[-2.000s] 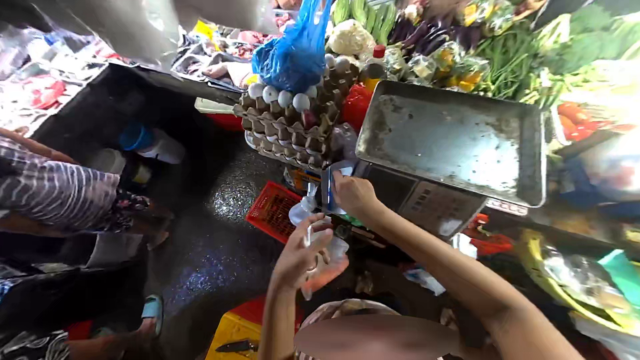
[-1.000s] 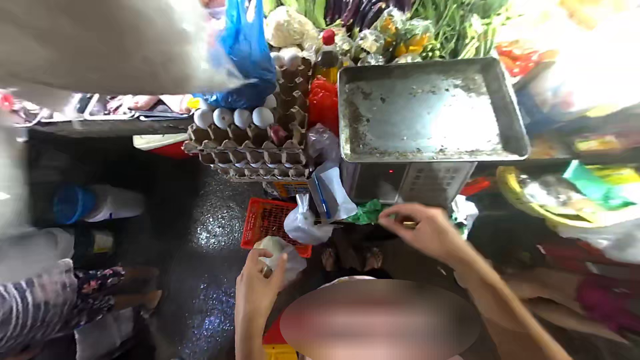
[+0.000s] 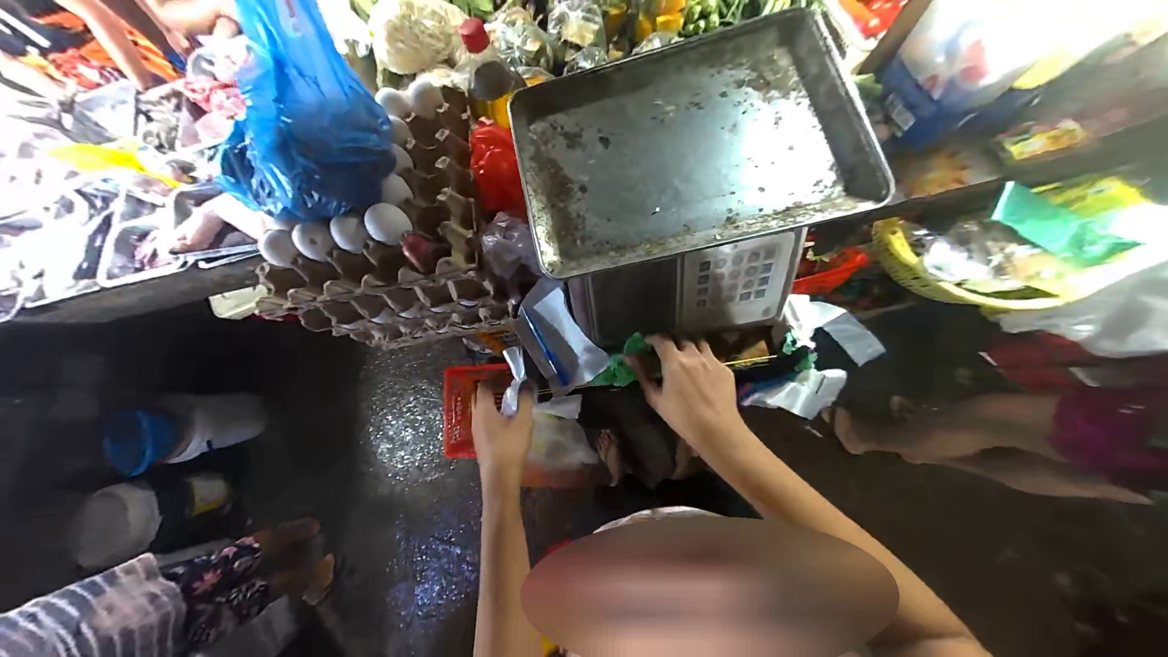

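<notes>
My left hand (image 3: 502, 422) holds the white, twisted top of a plastic bag (image 3: 514, 376), beside a red plastic crate (image 3: 461, 411). Below that hand a translucent bag (image 3: 558, 440) shows, its contents unclear. My right hand (image 3: 689, 381) is at a green plastic bag (image 3: 620, 367) just below the digital scale (image 3: 737, 278); its fingertips touch the green plastic, and whether they grip it cannot be told. Between the hands and the scale lies a pad of paper with a blue pen (image 3: 546, 339) on it. A worn metal tray (image 3: 693, 137) tops the scale.
Stacked cardboard egg trays (image 3: 392, 301) with white eggs (image 3: 388, 223) stand left of the scale, a blue plastic bag (image 3: 306, 119) beside them. A yellow basket (image 3: 912, 269) is at the right. Cauliflower (image 3: 415, 35) lies behind. Another person's legs (image 3: 922, 429) show at the right.
My right hand was at the pad two seconds ago, then moved right to the green plastic. My left hand has moved up beside the crate. The view has shifted.
</notes>
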